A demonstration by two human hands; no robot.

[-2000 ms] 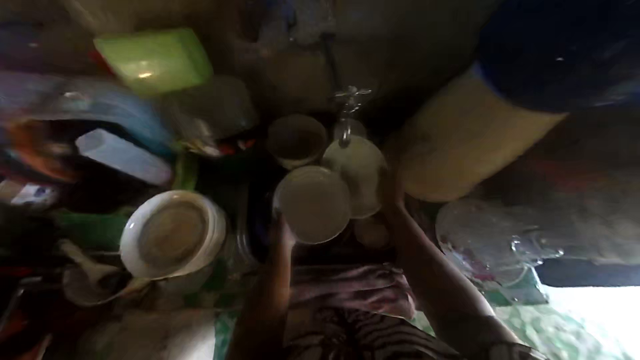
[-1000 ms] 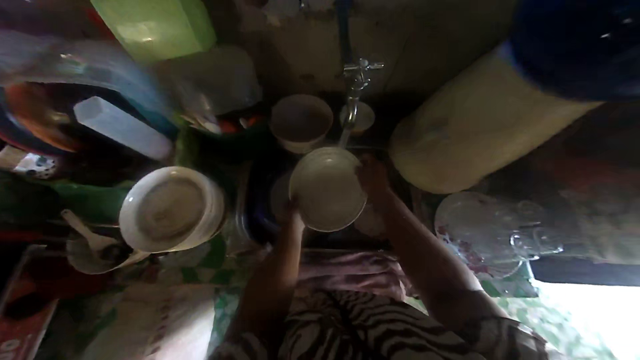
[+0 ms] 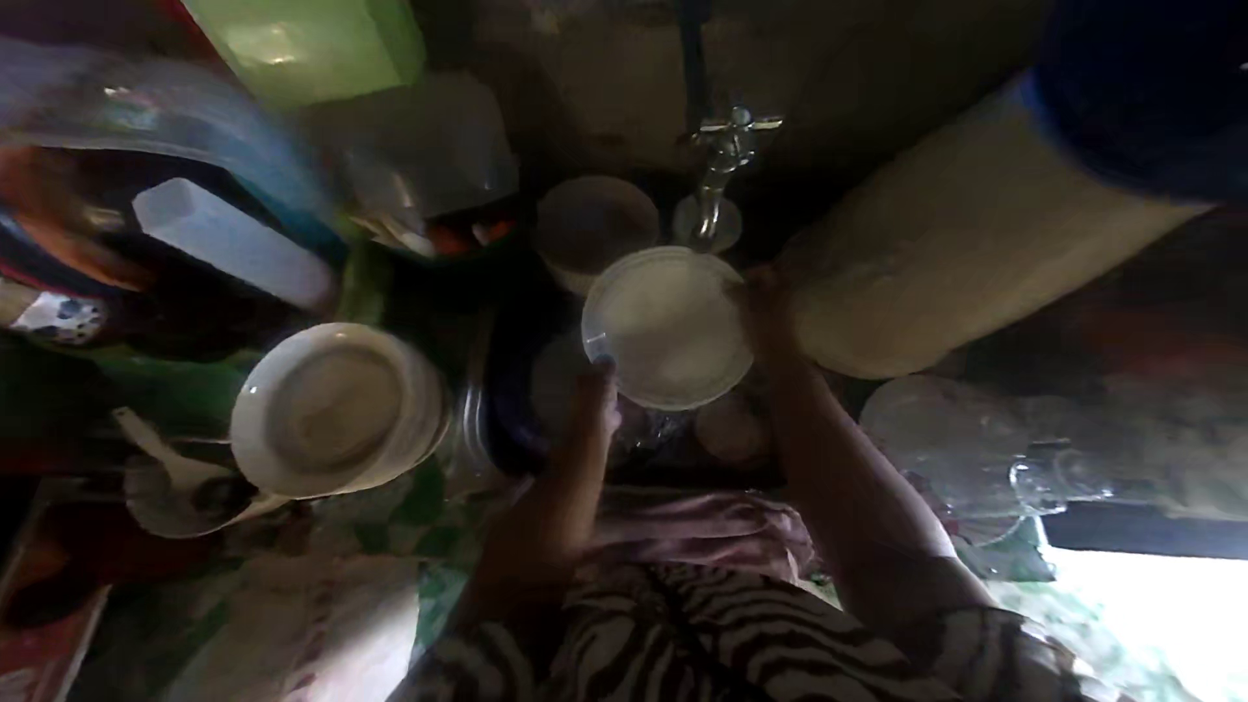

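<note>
A pale round plate (image 3: 671, 330) is held over the sink, below the metal faucet (image 3: 724, 161). My left hand (image 3: 603, 395) grips its lower left rim, with the thumb at the edge. At its upper right rim is my right hand (image 3: 765, 292), dark and partly hidden, its fingers against the edge. Behind the plate stand a round bowl (image 3: 597, 226) and a small pale round dish (image 3: 726, 226) under the spout. A dark basin (image 3: 517, 390) and dim dishes lie beneath.
Stacked white bowls (image 3: 336, 409) stand left of the sink, beside a small bowl (image 3: 161, 502) with a light spoon. A large pale container with a blue top (image 3: 936, 234) leans in at right, above a clear plate (image 3: 936, 439) and glassware. A pink cloth (image 3: 702, 526) lies along the sink's front.
Two seconds ago my hands held two round dishes apart, one in each; one second ago both were on one plate. Both hands remain on a plate, now turned or tilted slightly differently.
</note>
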